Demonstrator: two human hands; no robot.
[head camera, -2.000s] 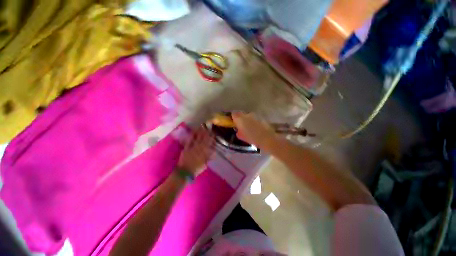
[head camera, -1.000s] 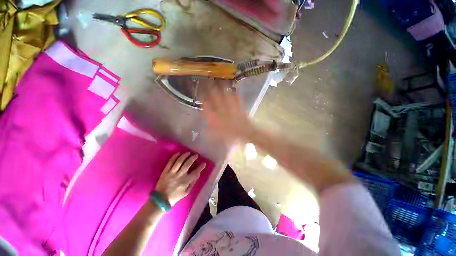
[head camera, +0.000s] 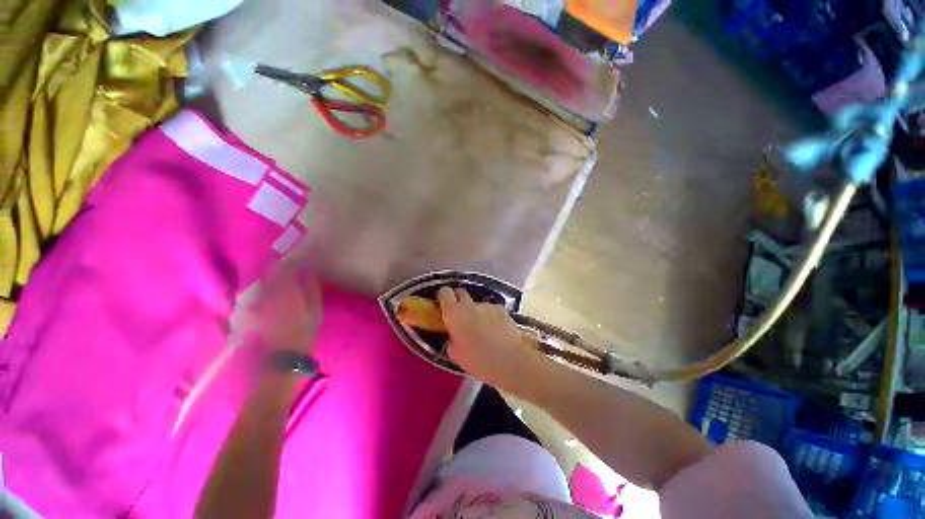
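The steam iron (head camera: 414, 312) has a dark, pointed soleplate with a pale rim and an orange handle. It sits on the front end of a bright pink panel (head camera: 380, 426), near the table's edge, its tip pointing left. My right hand (head camera: 475, 326) grips the iron's handle. My left hand (head camera: 282, 312) is blurred and lies at the upper left edge of the same panel; its fingers are hard to tell apart. Another pink panel (head camera: 132, 294) lies to the left, with white interfacing strips (head camera: 215, 147) at its end.
Scissors (head camera: 323, 93) lie on the stained cloth-covered table (head camera: 456, 172). A reddish worn pad (head camera: 532, 56) is at the back edge. Mustard fabric (head camera: 76, 112) is heaped far left. The tan hose (head camera: 801, 279) runs right from the iron. Blue baskets (head camera: 745, 405) stand lower right.
One second ago my right hand was off the iron; now it holds the handle, and the iron has moved from the bare table onto the pink panel. My left hand has moved left and up.
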